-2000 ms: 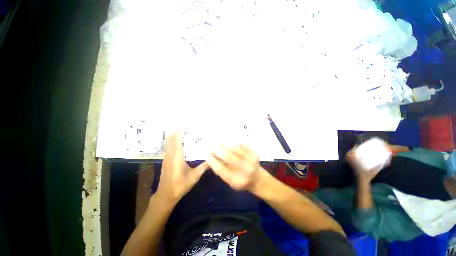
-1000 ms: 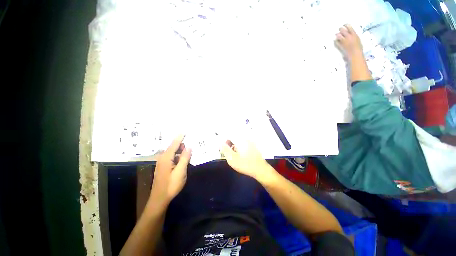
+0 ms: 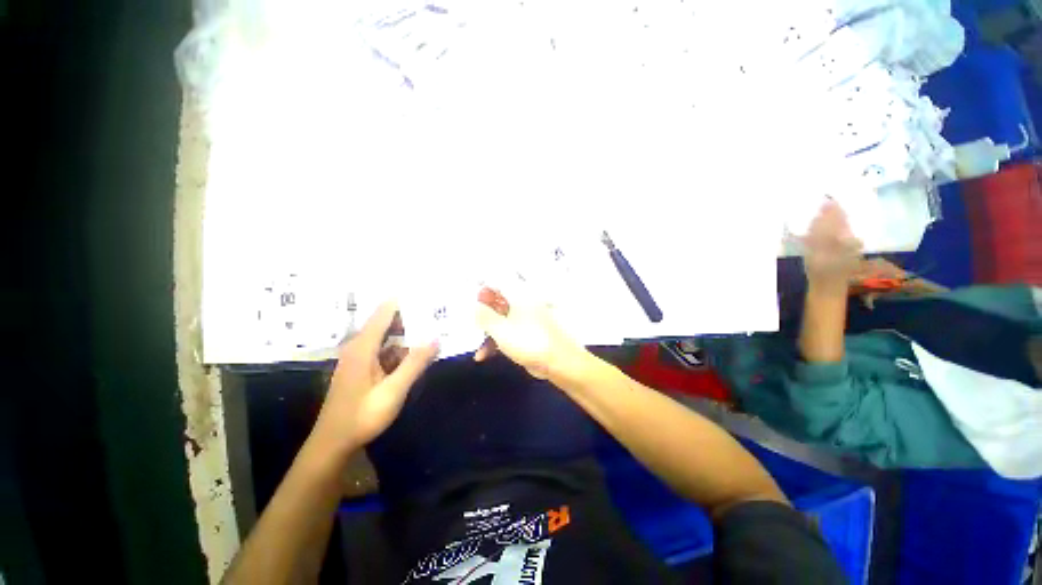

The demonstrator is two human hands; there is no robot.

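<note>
A white piece with small dark marks (image 3: 441, 314), probably a socket adapter housing, lies between my hands at the table's front edge; glare hides its outline. My left hand (image 3: 371, 383) is at its left side, with fingers and thumb curled against it. My right hand (image 3: 523, 331) is at its right side with the fingers bent; whether it holds a small piece is hidden by glare. Another white housing with dark marks (image 3: 286, 303) is at the table's left corner. A slim black-handled tool (image 3: 634, 283) lies to the right of my right hand.
The white table (image 3: 686, 251) glares strongly. Loose white parts (image 3: 874, 126) and clear film lie at the back and right. A conveyor's worn cream edge (image 3: 197, 400) runs along the left. A neighbouring worker's green sleeve (image 3: 880, 394), a red crate (image 3: 1006, 223) and a squeeze bottle (image 3: 980, 158) are at the right.
My hands were close together two seconds ago; they have parted to either side of the white piece. The neighbour's arm reached onto the table one second ago and has drawn back towards its front.
</note>
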